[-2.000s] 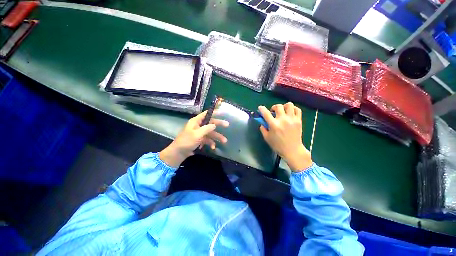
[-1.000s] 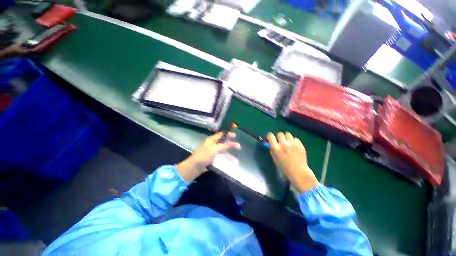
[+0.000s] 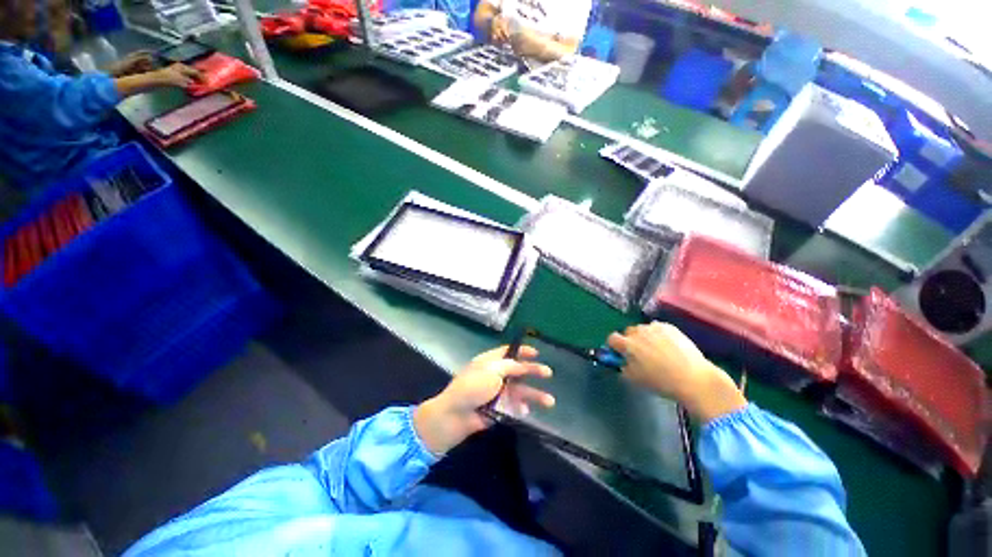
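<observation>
A clear touch panel with a thin black border (image 3: pixel 644 474) is tilted over the bench's front edge. My left hand (image 3: pixel 486 394) holds its left end, and fingers show through the pane. My right hand (image 3: pixel 674 364) is closed on blue-handled cutters (image 3: pixel 606 357), their tip at the panel's upper edge; most of the tool is hidden in the hand. Another black-bordered panel (image 3: pixel 444 249) lies on a stack of clear bubble wrap, beyond my left hand.
Clear bubble wrap stacks (image 3: pixel 591 252) and red bubble wrap stacks (image 3: pixel 751 302) lie behind and right. A round black-faced device (image 3: pixel 952 300) stands far right. A blue tote (image 3: pixel 141 294) is at left. A person in blue (image 3: pixel 54 98) works far left; another person's arms (image 3: pixel 533 41) show across the bench.
The view has swung up and left, showing the people and the tote's contents. The held panel now shows more of its pane and border. Both hands keep their holds.
</observation>
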